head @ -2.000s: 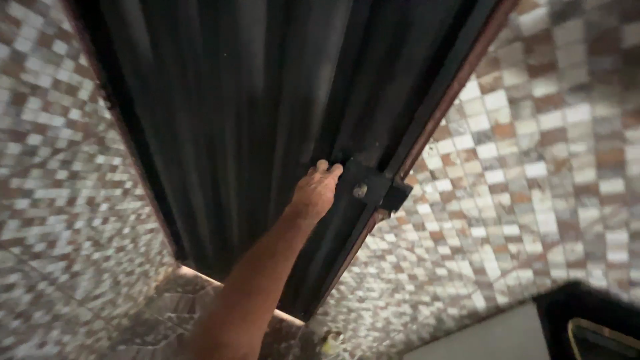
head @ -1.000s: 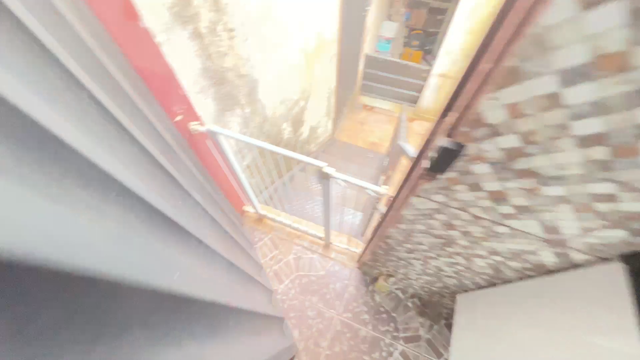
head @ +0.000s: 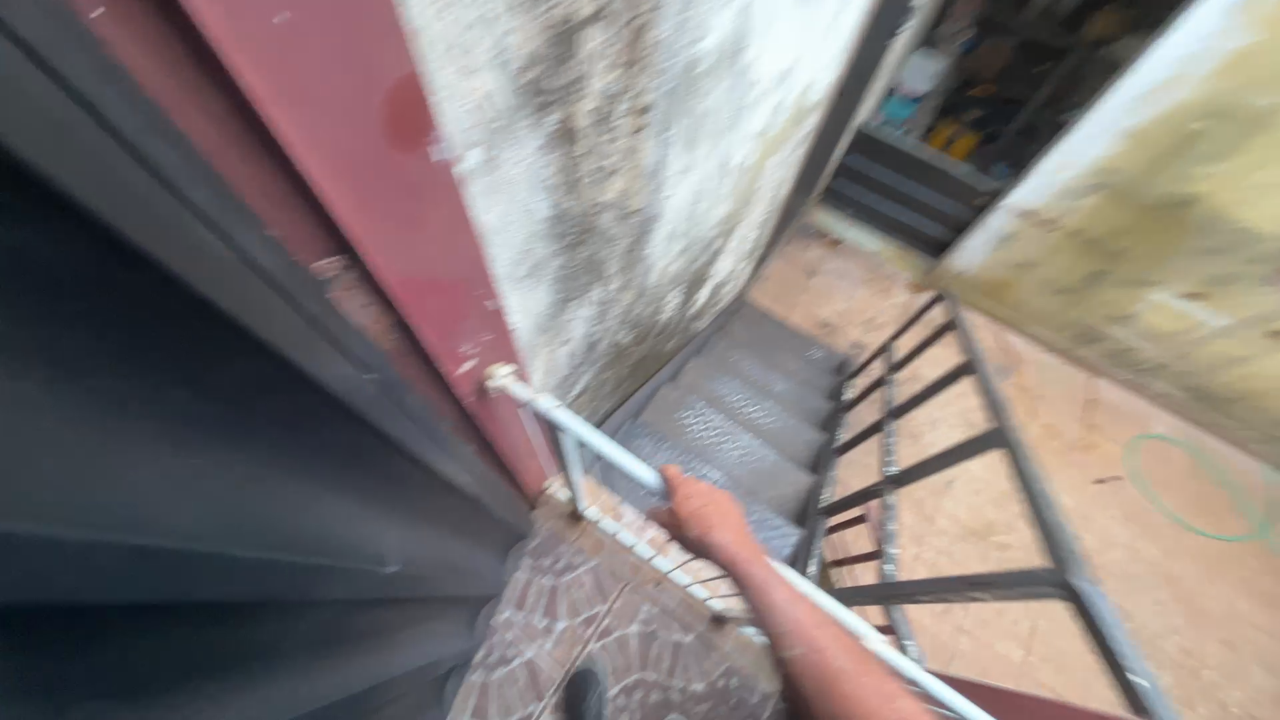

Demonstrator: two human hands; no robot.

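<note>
My right hand (head: 700, 510) is closed around the white top rail (head: 610, 450) of a low metal gate, and my forearm reaches in from the lower right. The gate's end meets a red door frame (head: 400, 200) at a small bracket. Under my hand, the lower part of the gate shows above the edge of the tiled floor (head: 620, 630). My left hand is out of view. A dark ribbed metal door (head: 200, 450) fills the left side.
Past the gate, textured metal stairs (head: 730, 410) descend beside a stained wall (head: 640, 180). A dark metal railing (head: 1010, 470) runs along their right side. A green hose (head: 1200, 535) lies on the lower floor. The tip of a dark shoe (head: 585, 690) shows below.
Two seconds ago the dark door stood shut with a hand at its latch; it is open now. One second ago no hand was in view; my right hand is now on the gate rail.
</note>
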